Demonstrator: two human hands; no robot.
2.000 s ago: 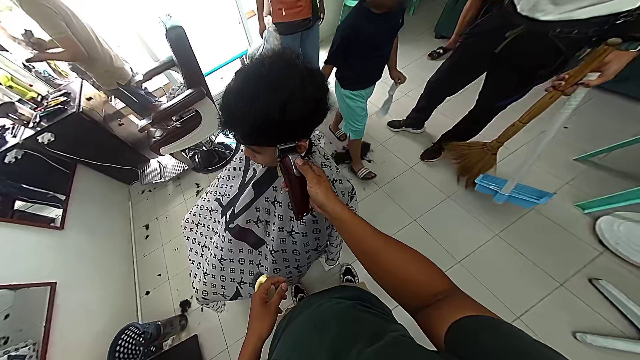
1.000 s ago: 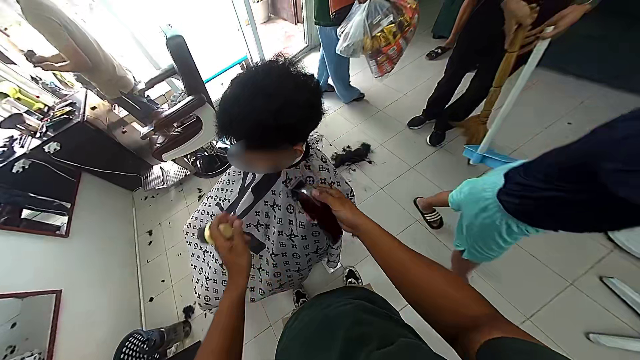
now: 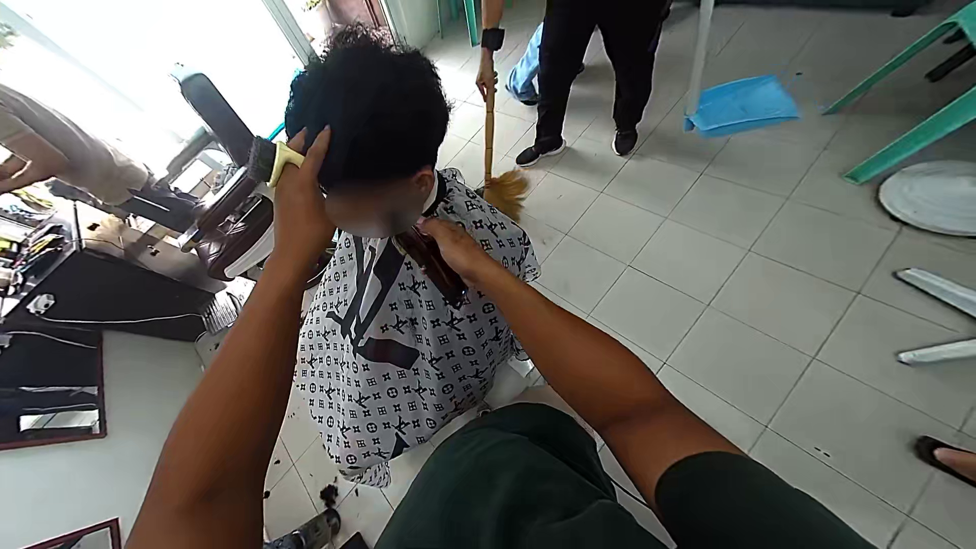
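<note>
A seated person with black hair (image 3: pixel 374 107) wears a white patterned barber's cape (image 3: pixel 412 343). My left hand (image 3: pixel 305 179) rests against the side of the head on the left, holding a yellow-handled brush (image 3: pixel 286 162) whose dark bristles point left. Below the face, close to the jaw and the cape's collar, my right hand (image 3: pixel 457 248) grips dark red hair clippers (image 3: pixel 431 267). Their cutting end is mostly hidden by my hand and the chin.
Another person holds a straw broom (image 3: pixel 505 192) beyond the cape, with a blue dustpan (image 3: pixel 743 105) to the right. Barber chairs (image 3: pixel 221 114) and a black counter (image 3: pixel 122 293) stand left. Green plastic legs (image 3: pixel 915 137) are at the right; cut hair (image 3: pixel 329 494) lies on the tiles.
My left hand with the brush has moved up from before the cape to the head. My right hand has brought the clippers to the jaw. The nearby person in turquoise shorts has left the view.
</note>
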